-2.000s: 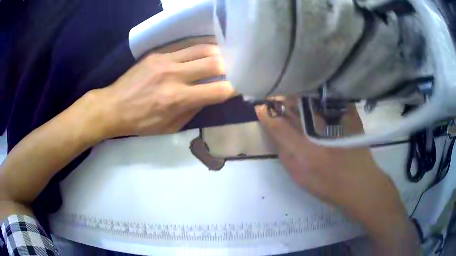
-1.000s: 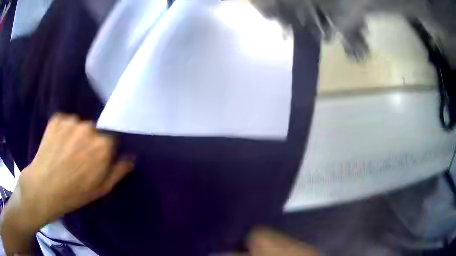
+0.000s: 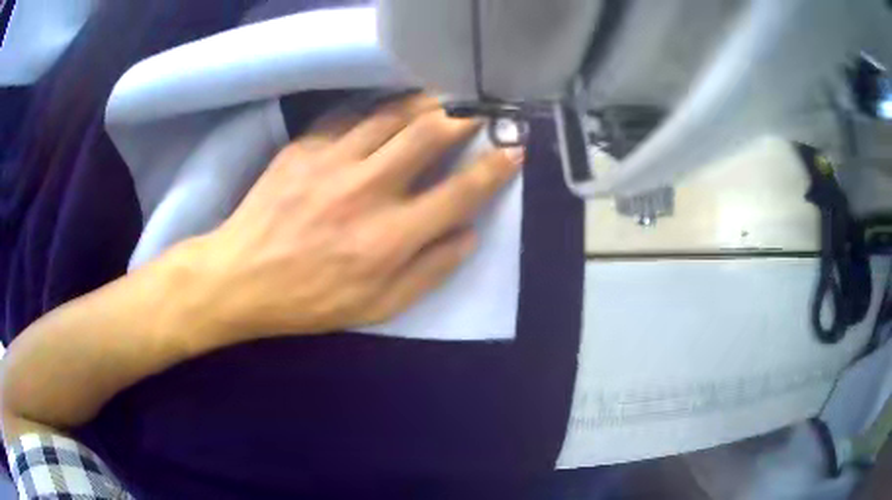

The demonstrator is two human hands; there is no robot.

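Observation:
My left hand point(image 3: 342, 225) lies palm down with fingers apart on the pale facing piece point(image 3: 469, 298), its fingertips close to the presser foot point(image 3: 507, 132). The facing lies on the dark navy-purple garment cloth point(image 3: 391, 410), whose dark border runs along the facing's right side and below it. A raised pale fold point(image 3: 235, 63) curves behind my hand. The needle point is hidden by the machine head point(image 3: 499, 49). My right hand cannot be made out; a brownish blur shows at the lower right edge.
The beige machine bed point(image 3: 704, 210) shows right of the cloth, with the white table point(image 3: 685, 322) and its printed ruler in front. Black scissors handles point(image 3: 831, 283) lie at the right. A pale loop-shaped guard point(image 3: 685, 137) hangs from the head. Grey cloth shows below the table edge.
The dark cloth with the pale facing has come under the head and covers the left table area. My left hand has moved from the cloth's left edge onto the facing; my right hand has left view.

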